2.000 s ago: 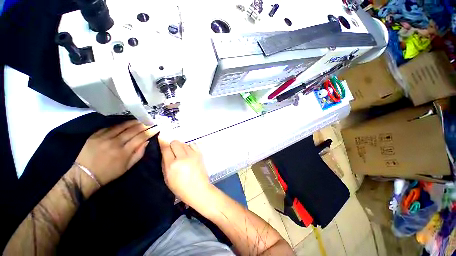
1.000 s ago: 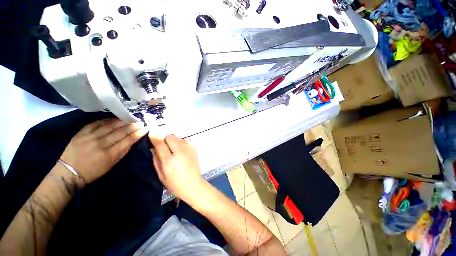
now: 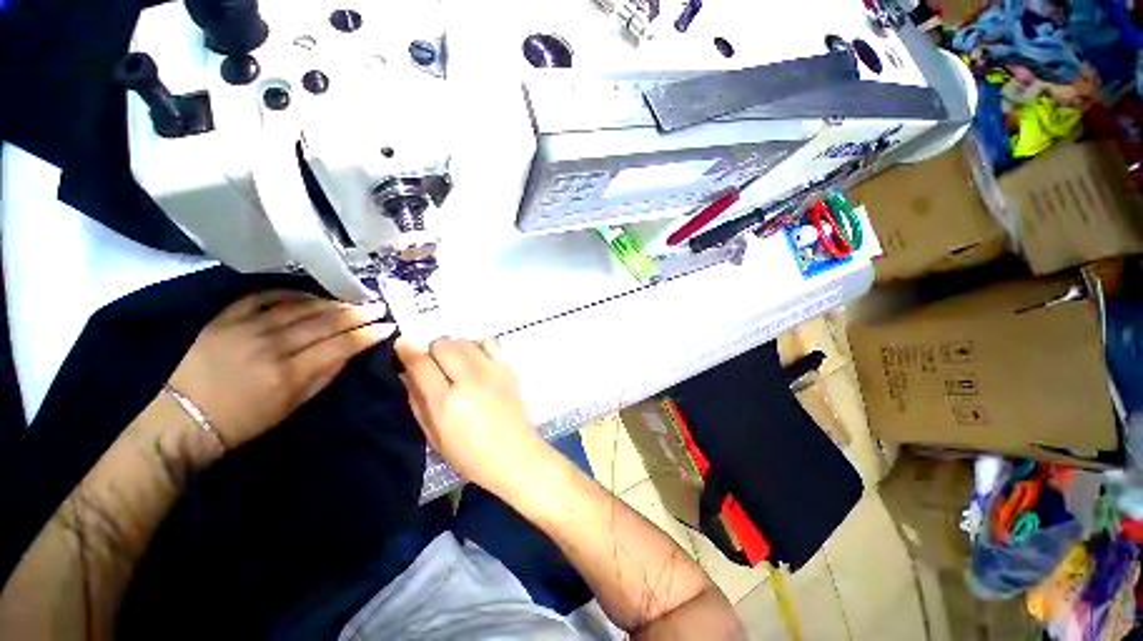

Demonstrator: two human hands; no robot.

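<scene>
A large black fabric lies left of and below the white sewing machine and hangs over the table's front edge. My left hand lies flat on the fabric, fingertips pointing at the presser foot. My right hand is just right of it, thumb and fingers bent and pinching the fabric's edge in front of the foot. The fingertips of both hands nearly meet. The needle and the exact stitch spot are too small to make out.
A metal ruler lies on the machine head. A green tool and a blue packet with red and green loops lie on the bed. Cardboard boxes stand at right. Black cloth rests in a box below the table.
The camera view has shifted slightly. My hands stay by the presser foot; more of the table's front edge shows beside my right hand than two seconds ago.
</scene>
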